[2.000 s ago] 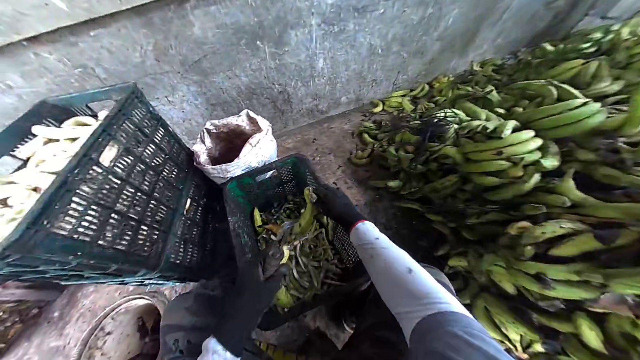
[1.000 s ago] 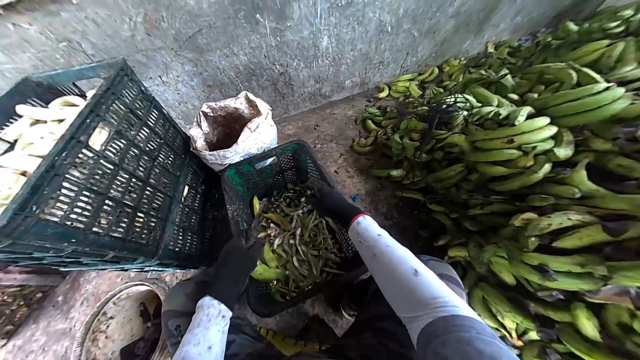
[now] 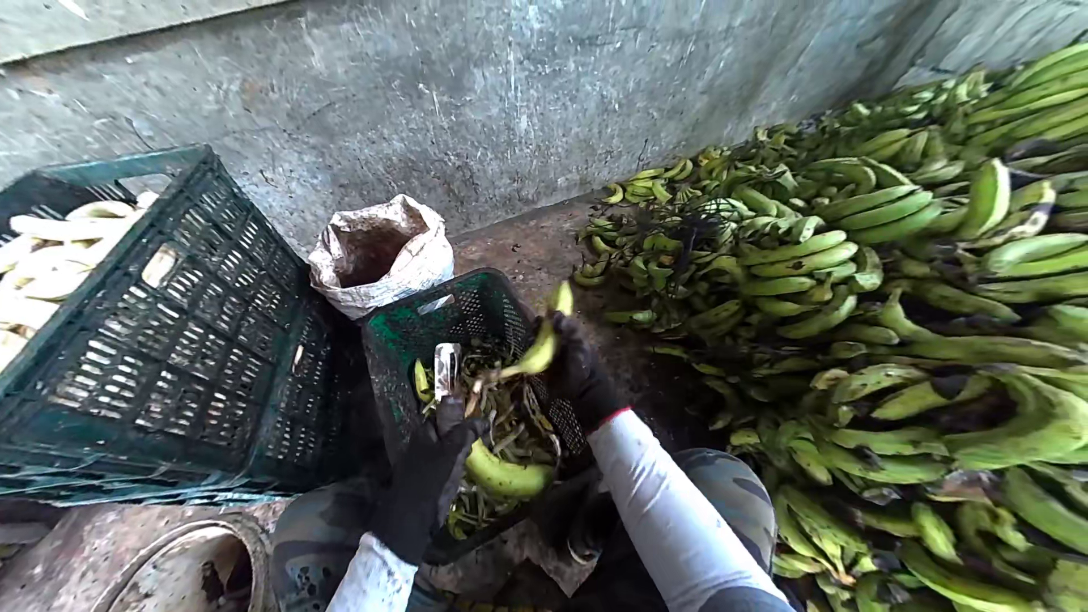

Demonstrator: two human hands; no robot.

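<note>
Both hands wear dark gloves. My left hand (image 3: 433,476) is shut on a short metal blade (image 3: 447,371) that points up over the green plastic crate (image 3: 493,297). My right hand (image 3: 578,365) grips a green plantain (image 3: 540,344) near the crate's right side, its upper tip pointing up. Inside the crate lie plantain peels (image 3: 510,416) and scraps. Another green plantain (image 3: 508,473) is low in the crate, just right of my left hand.
Stacked dark crates (image 3: 195,340) at left hold peeled plantains (image 3: 64,246). An open woven sack (image 3: 382,255) stands behind the peel crate. A large heap of green plantain bunches (image 3: 901,340) fills the right. A round bucket (image 3: 191,569) is at lower left, and a concrete wall (image 3: 476,110) rises behind.
My right hand now holds up a green plantain and has moved away from the crate's right rim. The metal blade in my left hand now shows above the peels.
</note>
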